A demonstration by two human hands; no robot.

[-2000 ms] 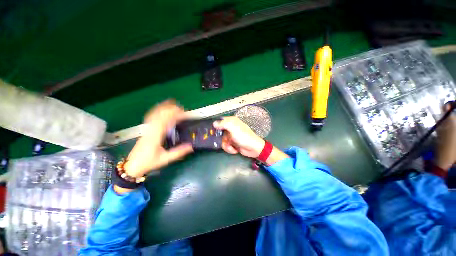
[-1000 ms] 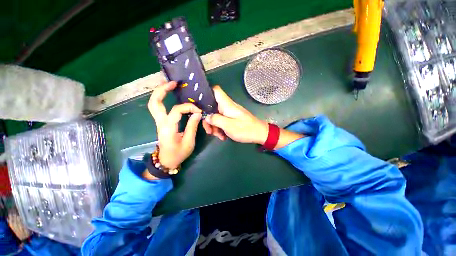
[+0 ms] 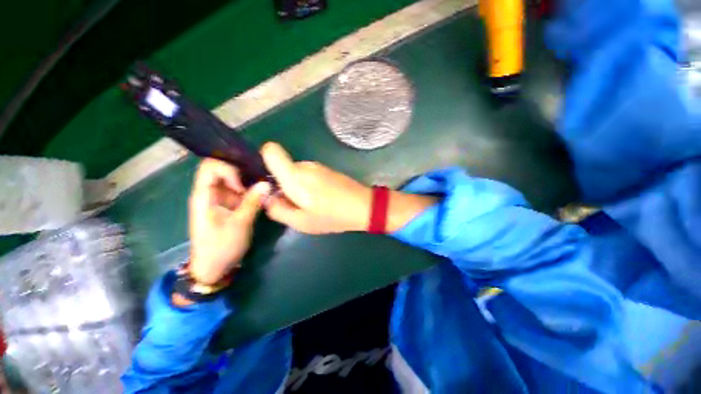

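The black phone housing (image 3: 201, 129) is held tilted above the bench, its white label near the far upper-left end. My right hand (image 3: 313, 192) grips its near end from the right. My left hand (image 3: 219, 223) is at the same end, thumb and fingers pinched together at the housing's edge. Whether a screw is between the fingertips cannot be told. The round silver-grey screw dish (image 3: 369, 103) lies on the bench. The yellow electric screwdriver (image 3: 504, 46) hangs at the top right, nose down, cut off by the frame edge.
Clear blister trays (image 3: 69, 300) are stacked at the left. A whitish cylinder (image 3: 40, 194) lies above them. A pale rail (image 3: 307, 73) separates the bench from the green belt, where a black phone unit (image 3: 300, 8) lies. Another person's blue sleeve (image 3: 622, 100) reaches in at the right.
The view has shifted. The housing now slants more to the left and is seen more edge-on, with both hands still at its near end. A neighbour's blue sleeve now covers the right-hand trays.
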